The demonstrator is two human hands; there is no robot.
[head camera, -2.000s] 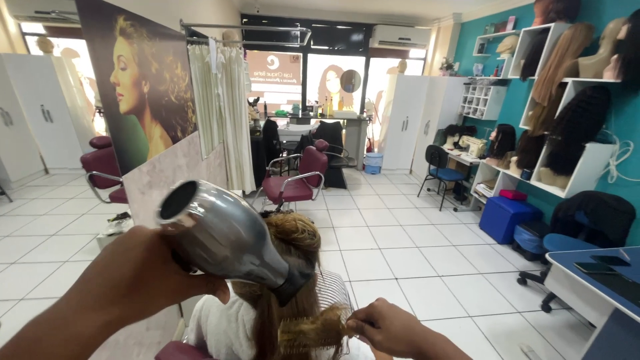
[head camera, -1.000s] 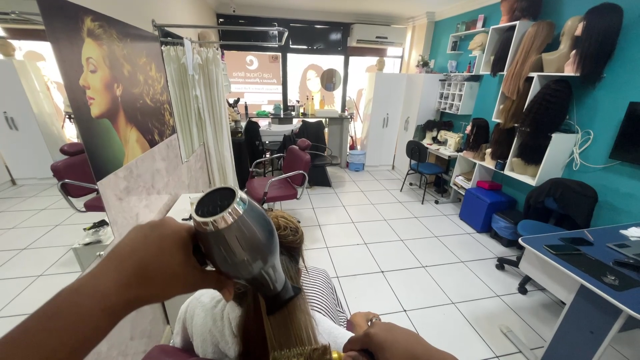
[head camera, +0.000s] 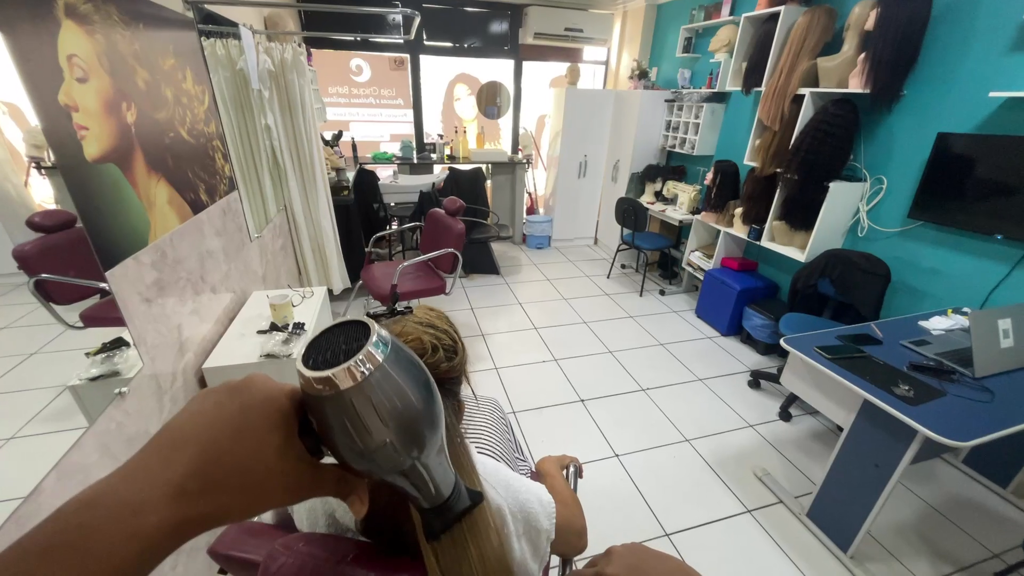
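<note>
My left hand (head camera: 248,452) grips a grey hair dryer (head camera: 380,400) by its handle, which the fingers mostly hide. The dryer's black nozzle points down at a long light-brown lock of hair (head camera: 468,540) of a seated person (head camera: 500,480) with hair clipped up on the crown. That person's hand rests on the metal armrest of a burgundy salon chair (head camera: 328,556). At the bottom edge shows only the back of my right hand (head camera: 636,562); its fingers, and anything in them, are out of view.
A small white cabinet (head camera: 228,352) with a mug and clips stands beside the left wall panel. Farther ahead is another burgundy chair (head camera: 416,260). To the right stands a blue desk (head camera: 952,416) with a laptop. Wigs on white shelves (head camera: 836,212) line the teal wall.
My right hand has moved down to the frame's bottom edge; the round brush it held two seconds ago is out of view. The dryer, earlier tilted more sideways, points more downward along the hair.
</note>
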